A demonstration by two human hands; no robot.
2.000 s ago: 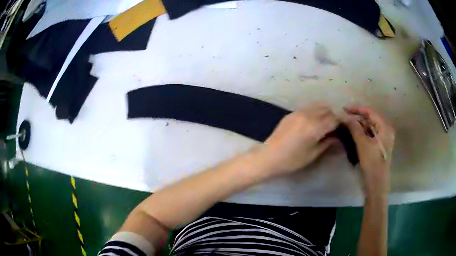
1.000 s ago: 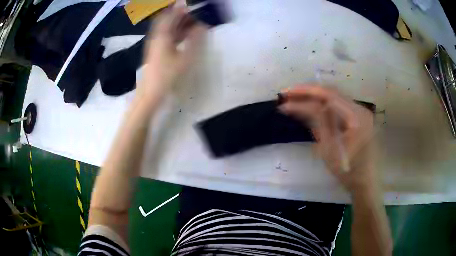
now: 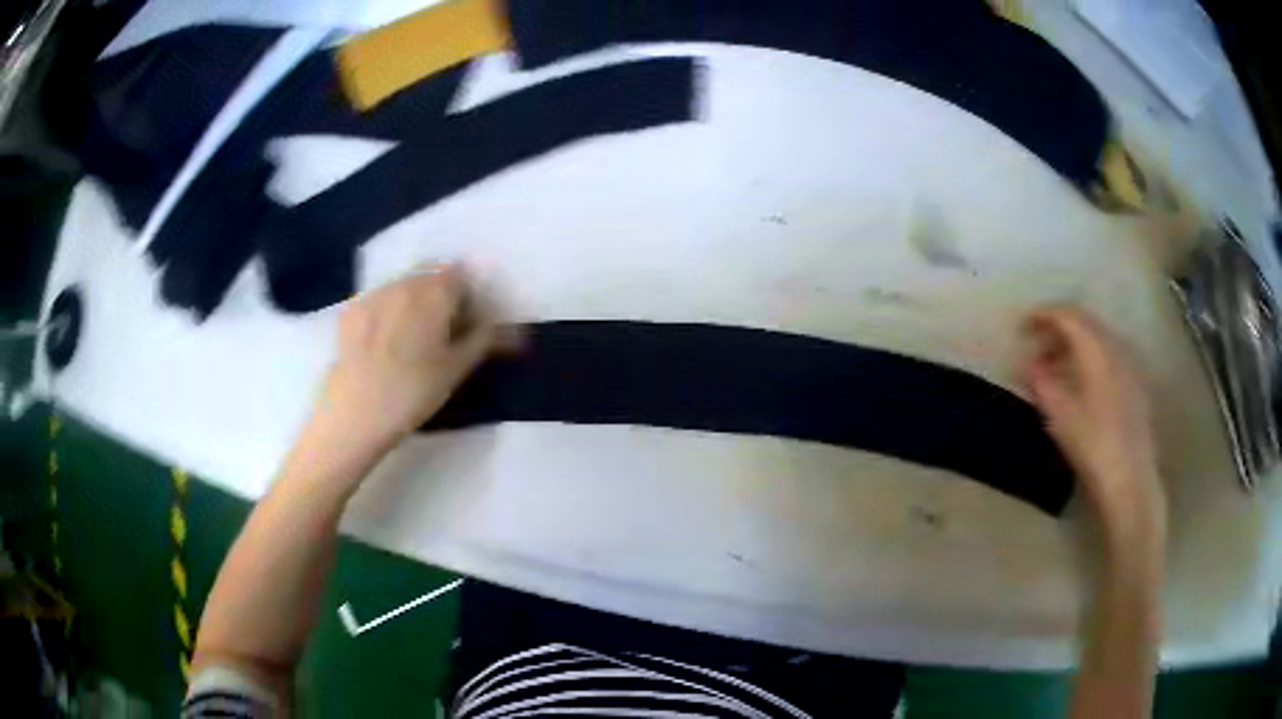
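Note:
A curved black cloth piece (image 3: 745, 379) lies flat in front of me on the white table, bowed upward in the middle. My left hand (image 3: 422, 344) is at its left end, fingers bent and blurred, partly covering that end; I cannot tell if it pinches the cloth. My right hand (image 3: 1076, 379) is at its right end, fingers curled, beside and partly over the edge; whether it grips the cloth or a pen is not clear.
Another black strip (image 3: 562, 127) lies at upper left, by a dark cloth heap (image 3: 211, 113) with a white strip and a tan card piece (image 3: 422, 54). A long black arc (image 3: 900, 42) crosses the back. A shiny metal iron (image 3: 1230, 344) stands at right, a black disc (image 3: 63, 329) at far left.
The short folded-looking black piece is gone from the front and a long strip lies spread there. A black strip now lies by the left heap. My left hand has come back toward me; my right moved right.

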